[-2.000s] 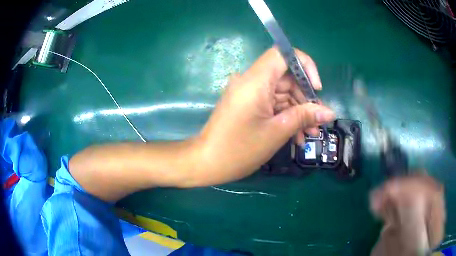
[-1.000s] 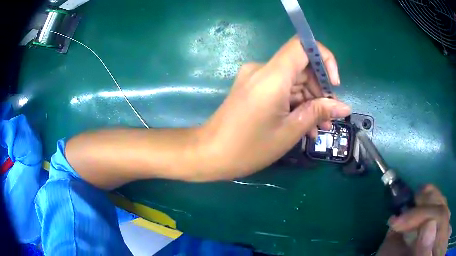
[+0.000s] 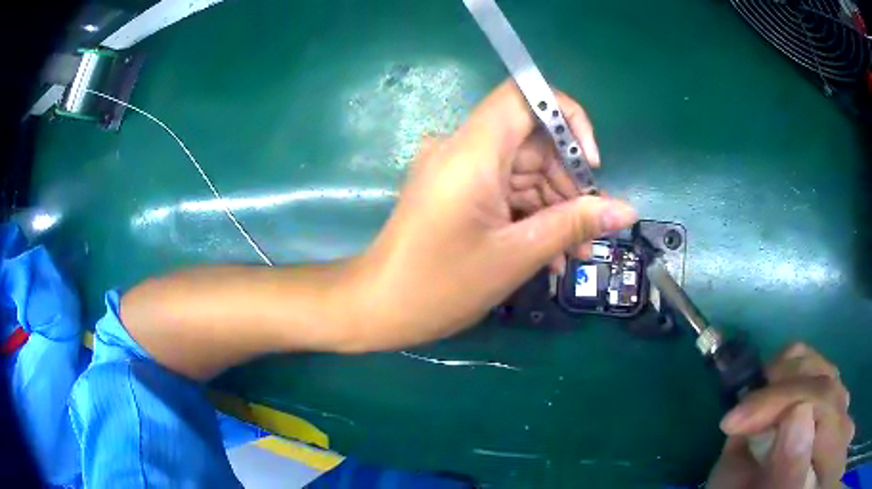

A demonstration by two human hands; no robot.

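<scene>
My left hand (image 3: 478,215) holds long flat silver tweezers (image 3: 526,76) with a row of round holes; their lower tips are hidden by my fingers. It covers the upper left of a black holding fixture (image 3: 672,239). A small black open device housing (image 3: 574,304) sits in the fixture, showing a pale rectangle and a tiny circuit board (image 3: 625,277). My right hand (image 3: 794,411) holds a soldering iron (image 3: 690,315) with a silver barrel and black collar. The iron points up-left over the housing's right side; I cannot tell whether its tip touches anything.
A solder reel (image 3: 91,84) stands far left, its thin wire (image 3: 196,164) curving across the green mat (image 3: 316,124) and under my left forearm. A pale strip (image 3: 158,21) lies at the upper left. A black round grille (image 3: 808,33) is upper right. Blue sleeves show at left.
My right hand and the iron were blurred and right of the fixture two seconds ago; the iron has moved left to the housing's right side. My left hand still holds the tweezers over the fixture.
</scene>
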